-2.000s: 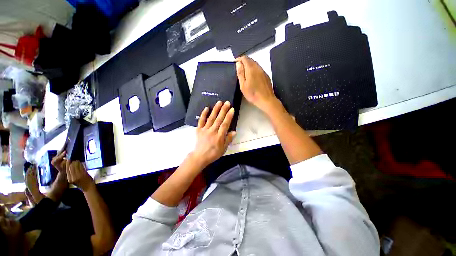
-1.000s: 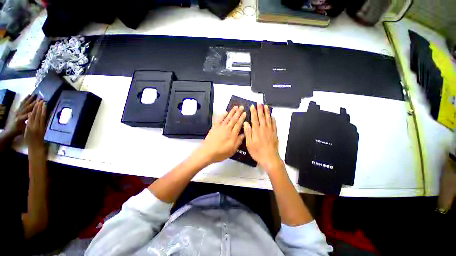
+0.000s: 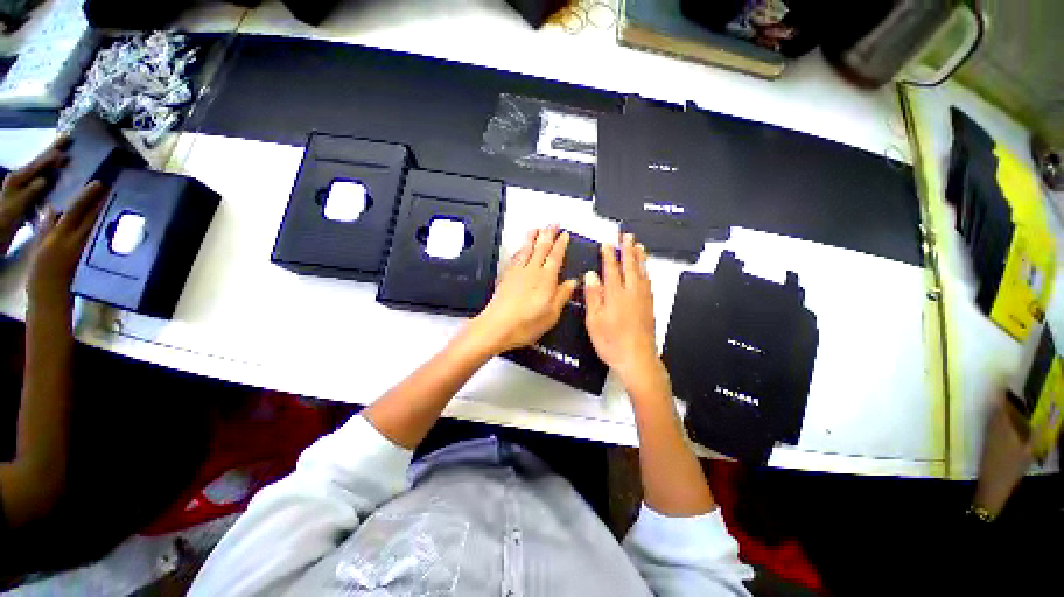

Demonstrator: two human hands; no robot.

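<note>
A covered black box (image 3: pixel 560 350) with white lettering lies on the white table in front of me. My left hand (image 3: pixel 531 289) rests flat on its left part and my right hand (image 3: pixel 621 306) presses on its right edge. Fingers of both hands are extended and hide much of the box top. Two open black boxes stand to the left, one (image 3: pixel 441 243) beside the other (image 3: pixel 342 205), each with a white gadget in its recess. A flat black printed card piece (image 3: pixel 742 356) lies to the right. Another printed card piece (image 3: pixel 662 169) lies farther back.
A clear bag with a white item (image 3: pixel 565 135) lies on the black strip (image 3: pixel 350 88). White cables (image 3: pixel 134 84) lie at left, near a neighbour's hands at another open box (image 3: pixel 137 243). Yellow-and-black sleeves (image 3: pixel 1013 239) and another person's forearm are at right. A metal kettle (image 3: pixel 898 41) stands behind.
The camera view has turned and shifted since two seconds ago. My right hand has moved from the box's upper right edge to its right side, and my left hand now lies farther up on it.
</note>
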